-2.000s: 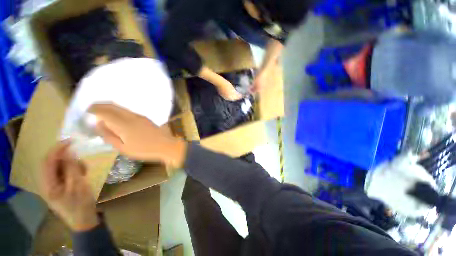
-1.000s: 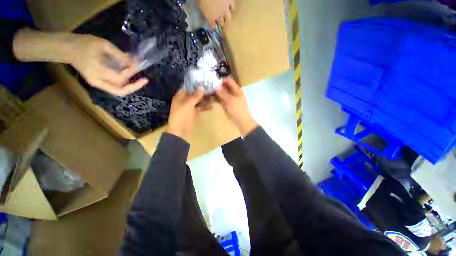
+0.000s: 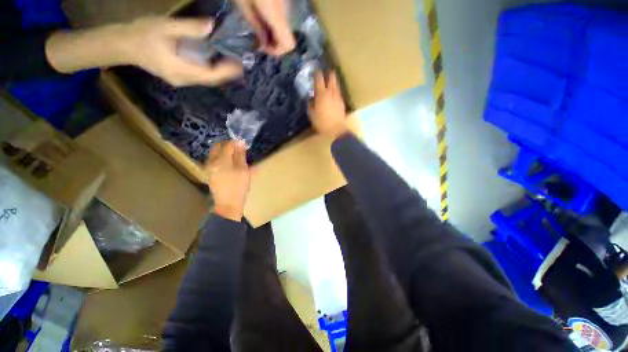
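Observation:
The main cardboard box [image 3: 296,170] is open in front of me with a heap of black plates [image 3: 275,93] inside. My left hand [image 3: 229,175] is at the box's near left edge, its fingertips at a crinkled clear plastic bag [image 3: 245,125] that it seems to hold. My right hand [image 3: 328,106] is at the near right side, fingers at another clear bag [image 3: 306,78]; whether it grips it is unclear. Another person's two hands [image 3: 165,51] are over the far part of the box, slightly blurred.
A waste carton [image 3: 148,265] with crumpled clear bags stands at left. A large white bag [image 3: 24,230] lies at the left edge. Yellow-black tape [image 3: 438,103] runs along the floor at right. A big blue bin [image 3: 564,89] and blue stools [image 3: 544,179] are beyond it.
My hands were together around a shiny bag at the near flap; now they are apart, left hand at the left bag, right hand over the right side. The other person's right-hand-side hand has reached lower over the box.

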